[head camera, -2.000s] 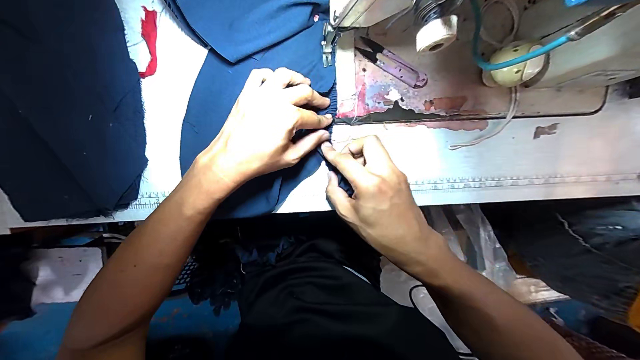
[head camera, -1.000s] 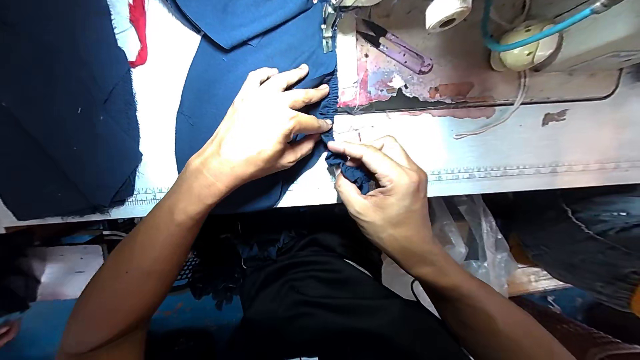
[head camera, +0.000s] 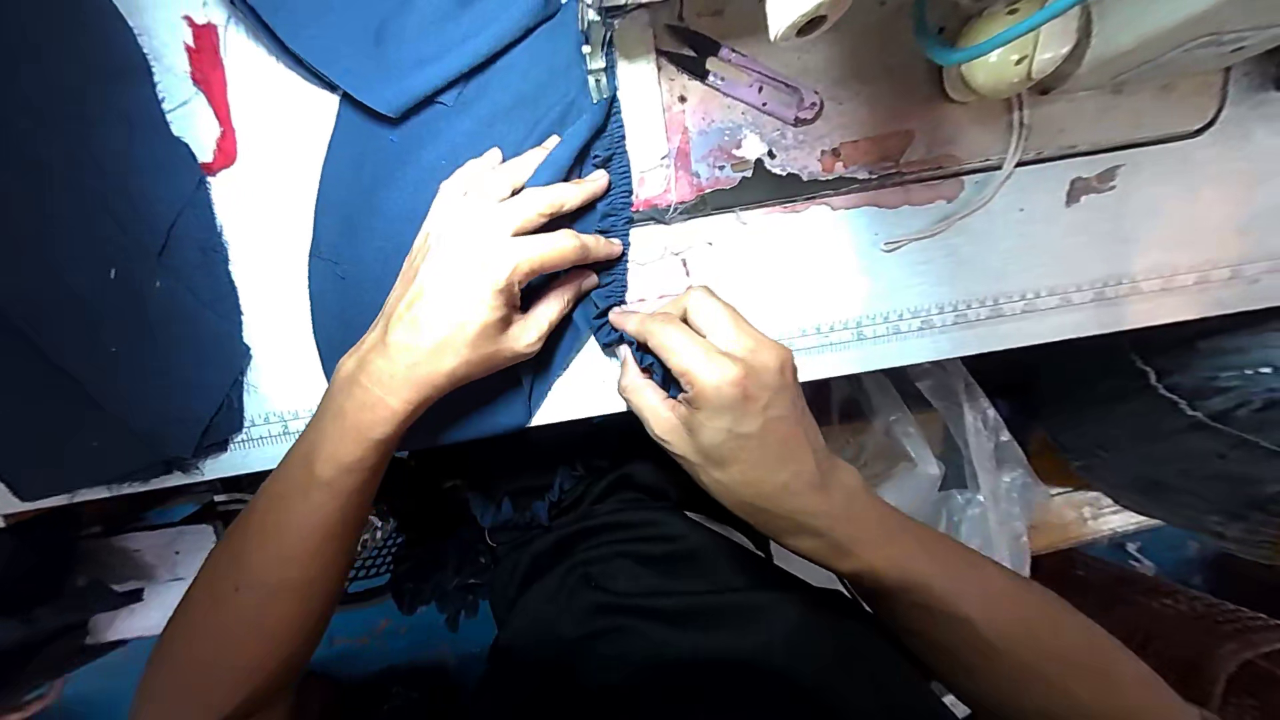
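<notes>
A piece of navy blue fabric (head camera: 400, 200) lies on the sewing machine table, its right edge gathered into a ruffled band (head camera: 618, 200). The top of the band runs under the metal presser foot (head camera: 597, 60). My left hand (head camera: 480, 270) lies on the fabric with its fingers spread, the fingertips touching the band. Lower down, my right hand (head camera: 710, 390) pinches the bottom end of the band between thumb and forefinger near the table's front edge.
Purple-handled thread snips (head camera: 750, 85) lie right of the presser foot. Darker navy fabric (head camera: 100, 250) and a red scrap (head camera: 212, 95) are at the left. A white thread (head camera: 970, 205) trails over the table (head camera: 1000, 250). Clear plastic (head camera: 960, 450) hangs below the front edge.
The right hand shifts slightly along the lower end of the band, still pinching it. My left hand stays spread on the fabric. The view has shifted a little.
</notes>
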